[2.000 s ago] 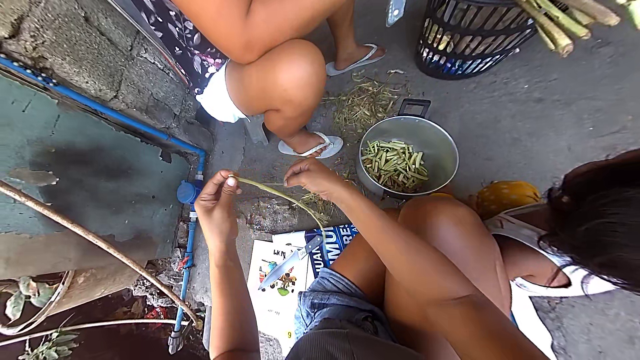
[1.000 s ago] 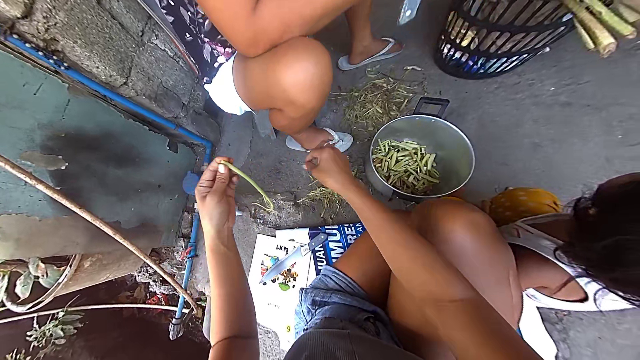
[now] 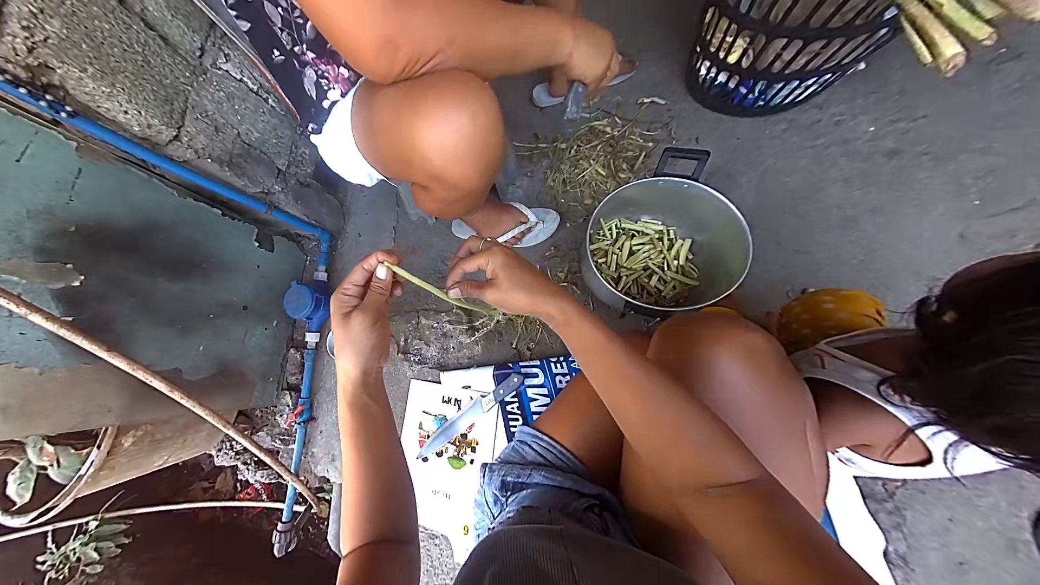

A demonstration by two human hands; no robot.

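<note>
Between my hands is a thin green plant stalk (image 3: 424, 284). My left hand (image 3: 367, 305) pinches its upper left end between thumb and fingers. My right hand (image 3: 500, 278), with a ring on one finger, has its fingertips at the stalk's lower right part; whether they grip the stalk or a strip of its skin cannot be told. To the right stands a metal pot (image 3: 735, 240) holding many short cut stalk pieces (image 3: 646, 258). Below my hands, a kitchen knife (image 3: 467, 418) lies on printed paper sheets (image 3: 443, 487) beside my lap.
A person's bent knee (image 3: 431, 138) and slippered foot are just above my hands. A pile of peelings (image 3: 601, 158) lies by the pot. Farther up right stand a black plastic basket (image 3: 780, 61) and long stalks (image 3: 934, 36). A blue pipe (image 3: 305, 382) runs at left; another person sits at right.
The stalk sloped down from my left hand with my right hand apart from it; now my right fingers are at its lower part. The other person's hand has come into view near the peelings.
</note>
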